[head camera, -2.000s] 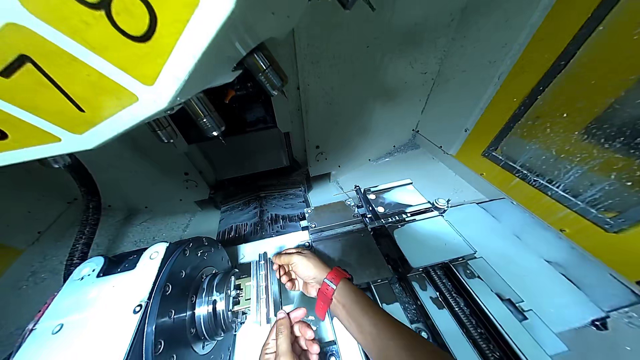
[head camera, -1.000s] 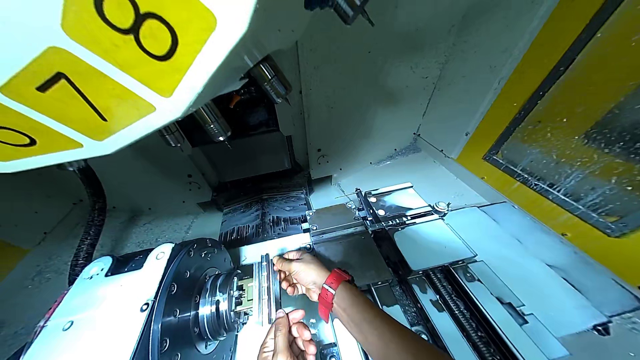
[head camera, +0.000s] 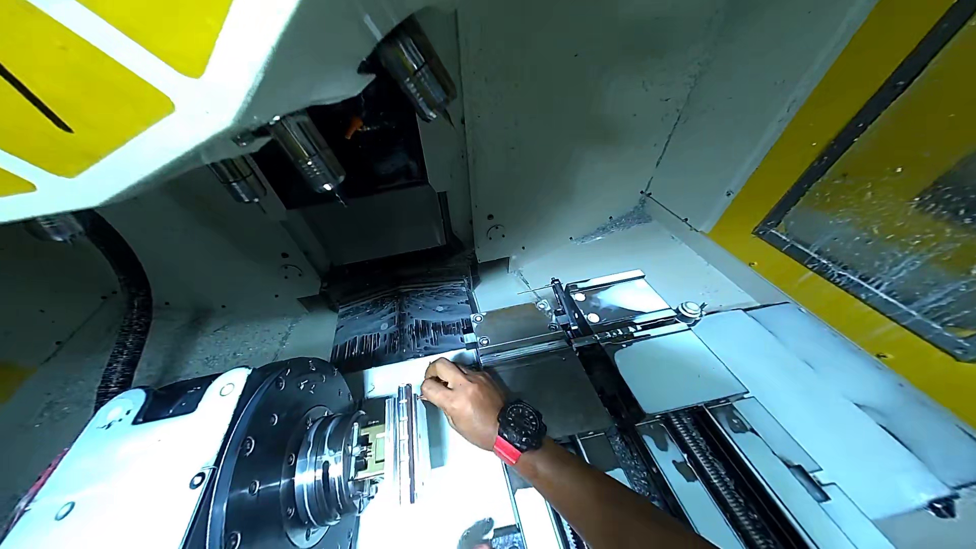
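My right hand (head camera: 465, 400), with a watch on a red strap, has its fingers curled beside the upper end of an upright metal plate (head camera: 402, 446); whether they pinch something small is unclear. Behind the plate, a brass-coloured fixture part (head camera: 375, 450) sits on the round steel chuck (head camera: 324, 469) of a rotary unit (head camera: 282, 457). Only a blurred bit of my left hand (head camera: 482, 545) shows at the bottom edge, near a small grey shape (head camera: 476, 530) too blurred to name.
Tool holders with cutting tools (head camera: 309, 152) hang from the numbered tool carousel (head camera: 152, 99) at the upper left. A black ribbed hose (head camera: 130, 305) runs down the left. Metal way covers (head camera: 679, 370) lie to the right, below a yellow-framed window (head camera: 892, 229).
My left hand has dropped away from the metal plate to the bottom edge. My right hand stays by the plate's upper end, its wrist turned so the watch face shows.
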